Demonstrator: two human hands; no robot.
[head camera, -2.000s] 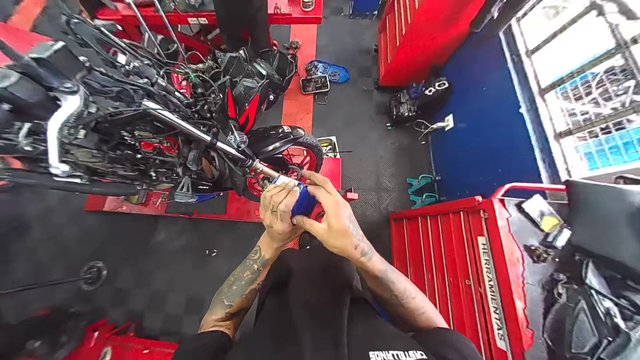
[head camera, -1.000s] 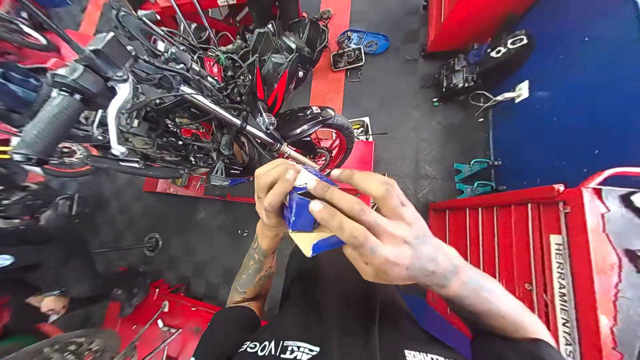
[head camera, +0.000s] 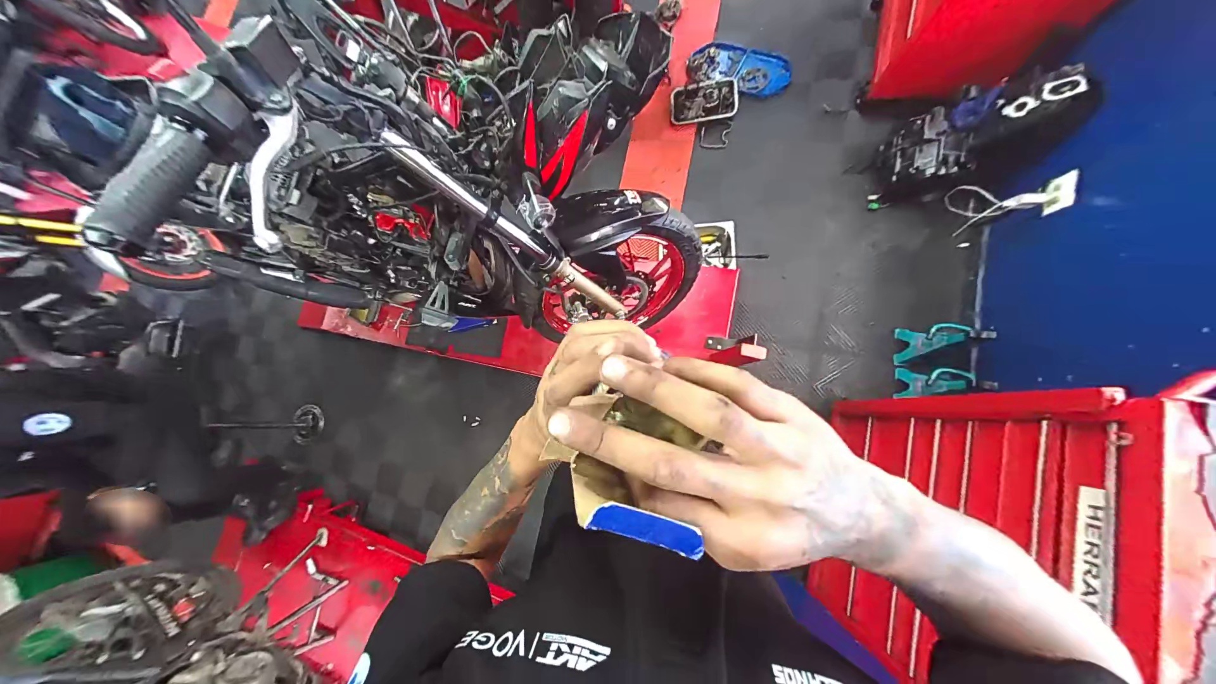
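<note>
Between my hands, close to my chest, is a small blue cardboard box (head camera: 646, 530) with its flaps raised and its brown inside showing. My left hand (head camera: 579, 370) grips its far left side. My right hand (head camera: 731, 456) lies across the box from the right, fingers spread over the opening and the palm against its side. Something inside shows between the fingers, too covered to identify. Just beyond the hands is the front wheel (head camera: 665, 275) of a motorcycle with a black fender (head camera: 608, 214) and a fork tube (head camera: 446, 180).
The motorcycle stands on a red lift platform (head camera: 703, 313). A red tool cabinet (head camera: 950, 475) is at my right, with teal stands (head camera: 936, 342) beyond it. An engine (head camera: 931, 142) lies by the blue wall. A person (head camera: 114, 427) is at the left, near a red platform (head camera: 342, 579) with tools.
The box has been opened; its flaps now stand up and its inside shows. My right hand's fingers have moved over the opening. The view has shifted closer to the motorcycle's handlebar.
</note>
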